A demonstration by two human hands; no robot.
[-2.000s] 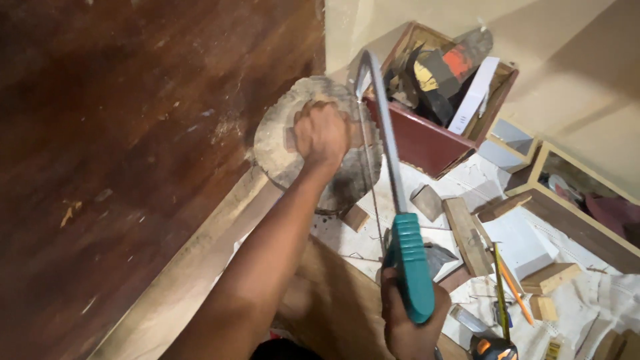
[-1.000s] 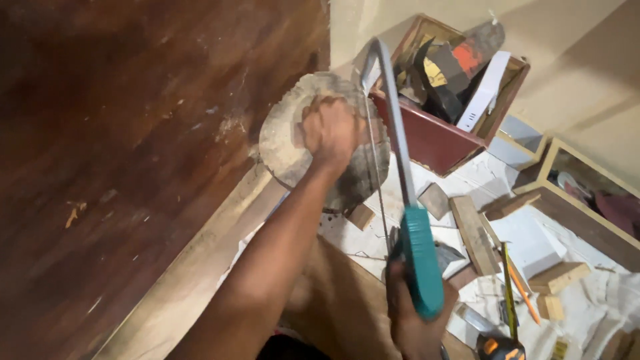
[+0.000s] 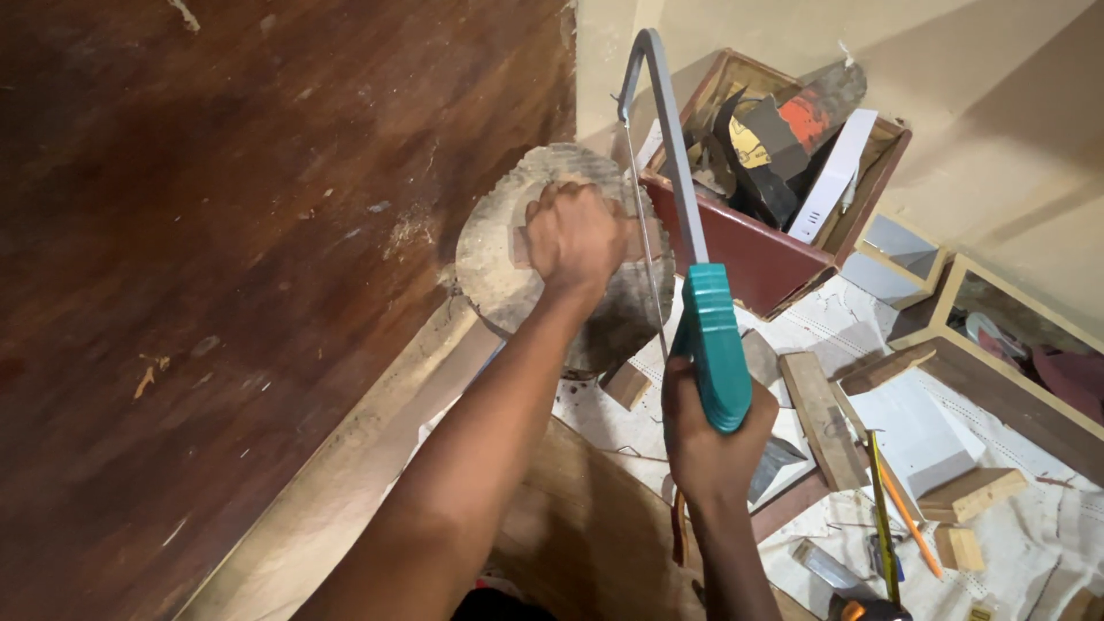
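My left hand [image 3: 576,237] is closed over a small wooden block [image 3: 521,248], pressing it on top of a round log stump [image 3: 496,280]. The block's other end shows to the right of my fingers. My right hand [image 3: 720,431] grips the teal handle of a hacksaw [image 3: 714,345] with a grey metal frame. Its thin blade stretches down past the right part of the stump, beside the block's right end; whether it touches the wood I cannot tell.
A dark red box [image 3: 750,250] of tools and scraps stands behind the saw. Wooden trays [image 3: 992,362] lie at the right. On the white cloth are wood offcuts [image 3: 824,423], a tape measure [image 3: 884,517] and an orange pencil [image 3: 910,522]. A brown wooden panel [image 3: 259,259] rises at the left.
My left hand stays on the block over the stump, and my right hand keeps hold of the hacksaw. The saw has shifted only slightly against the stump.
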